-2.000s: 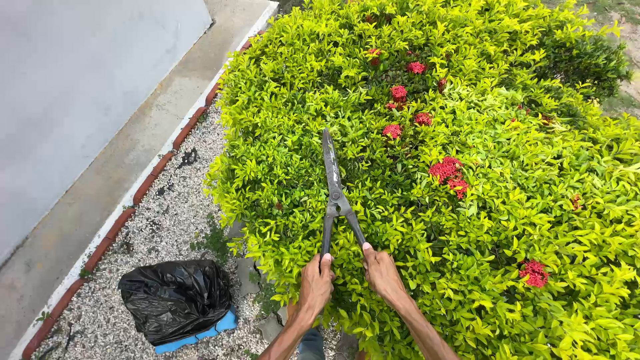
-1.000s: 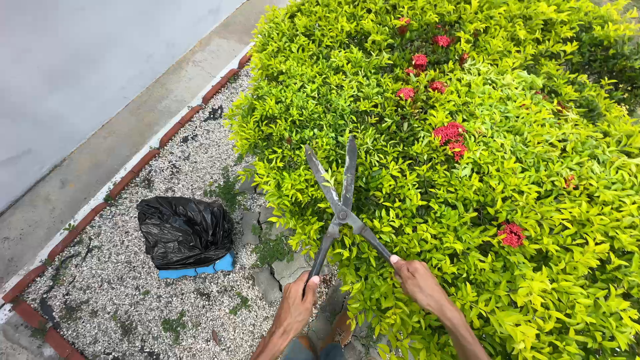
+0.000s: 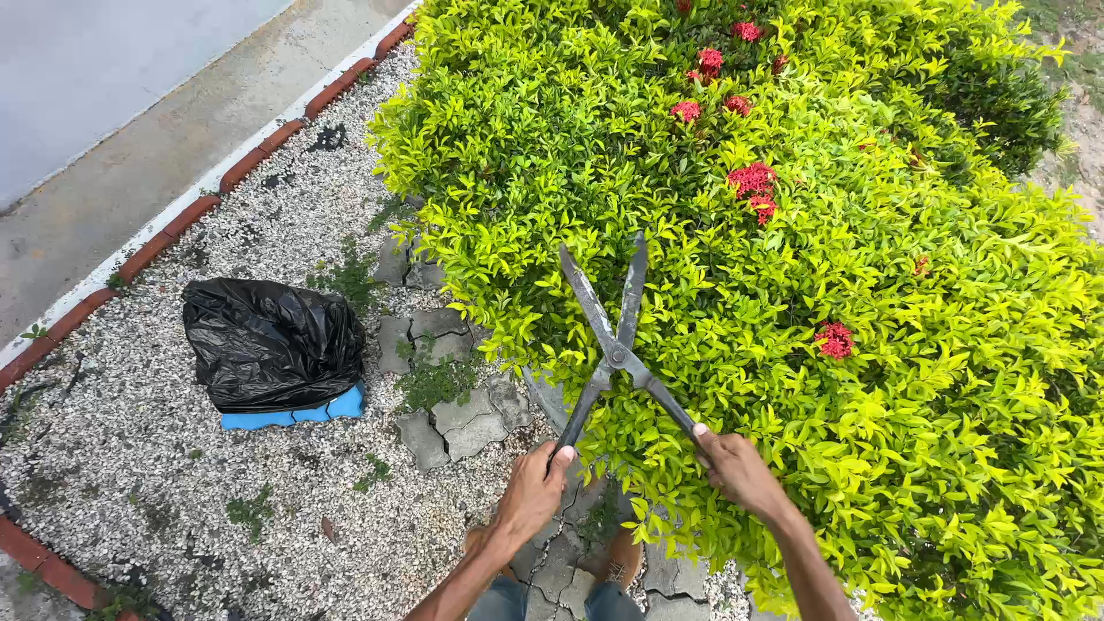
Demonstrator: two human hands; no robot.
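Hedge shears (image 3: 617,354) with dark, worn metal blades lie over the left part of a leafy yellow-green shrub (image 3: 897,285), their tips pointing away from me. The blades stand apart in a narrow V. My left hand (image 3: 533,493) grips the left handle near the shrub's lower left edge. Around the end of the right handle is my right hand (image 3: 740,470), above the leaves. Clusters of red flowers (image 3: 752,179) grow among the foliage to the right of the blades and beyond them.
A black plastic bag (image 3: 274,345) sits over something blue (image 3: 293,417) on the white gravel (image 3: 293,483). Grey interlocking pavers (image 3: 466,427) lead to my shoes (image 3: 623,556). Red edging bricks (image 3: 250,164) border the gravel, with a concrete strip and pale wall beyond.
The shears' blades, nearly together two seconds ago, stand apart in the last two frames, and my hands have moved apart with the handles. Both hands keep hold throughout.
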